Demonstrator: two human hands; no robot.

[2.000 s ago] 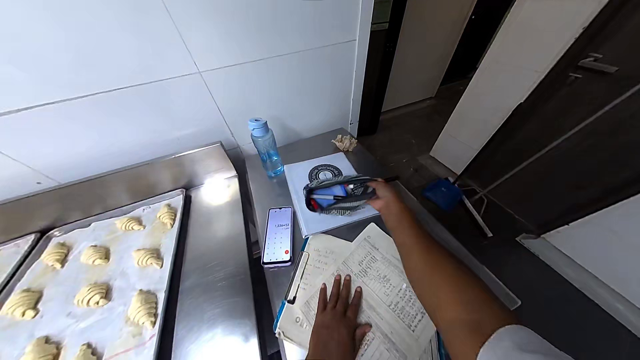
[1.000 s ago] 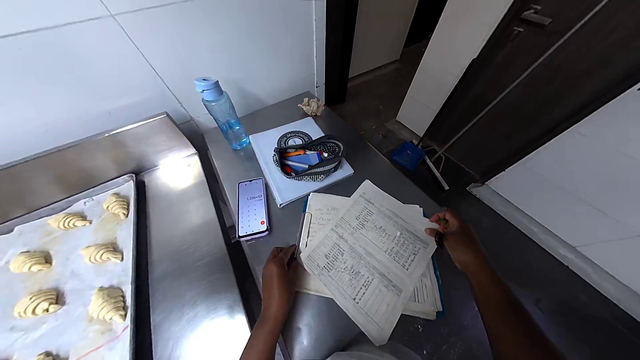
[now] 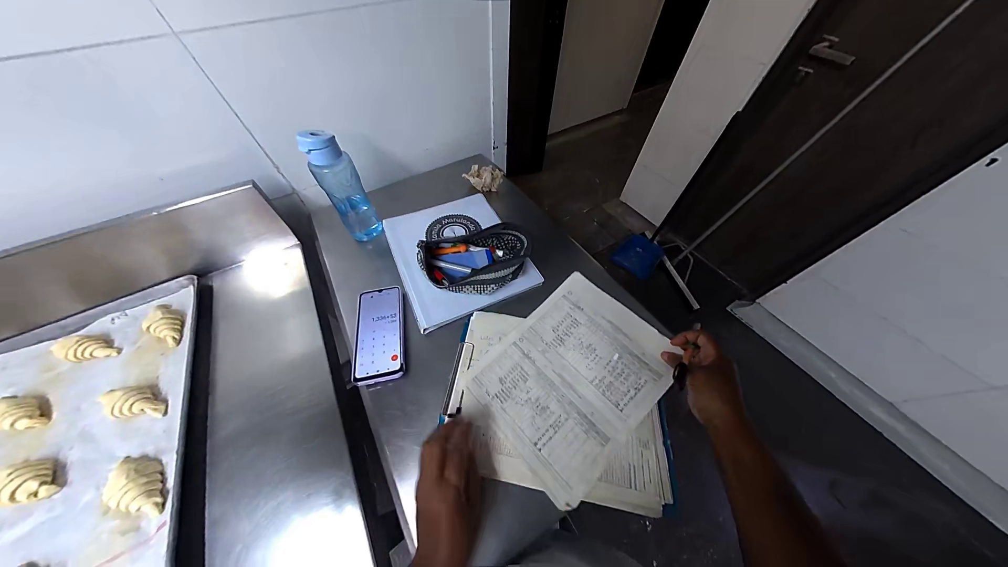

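My right hand (image 3: 709,382) grips a dark pen (image 3: 682,370) at the right corner of a loose handwritten sheet (image 3: 567,386). That sheet lies askew over more papers (image 3: 630,472) on a blue clipboard (image 3: 668,472). Slightly blurred, my left hand (image 3: 447,480) rests by the clipboard's left edge, just below its metal clip (image 3: 458,378); nothing shows in its fingers. Behind the papers, an open patterned pencil case (image 3: 476,264) with pens inside sits on a white binder (image 3: 417,295). A phone (image 3: 379,335) showing a calculator lies left of the clipboard.
A blue water bottle (image 3: 342,189) and a crumpled paper or cloth (image 3: 483,178) stand at the back of the metal table (image 3: 402,429). To the left, a lined tray (image 3: 189,370) holds several shaped raw pastries (image 3: 134,484). A blue dustpan (image 3: 637,256) is on the floor.
My right hand was at the pencil case two seconds ago and is now by the papers with a pen. My left hand has moved off the sheets to their left side.
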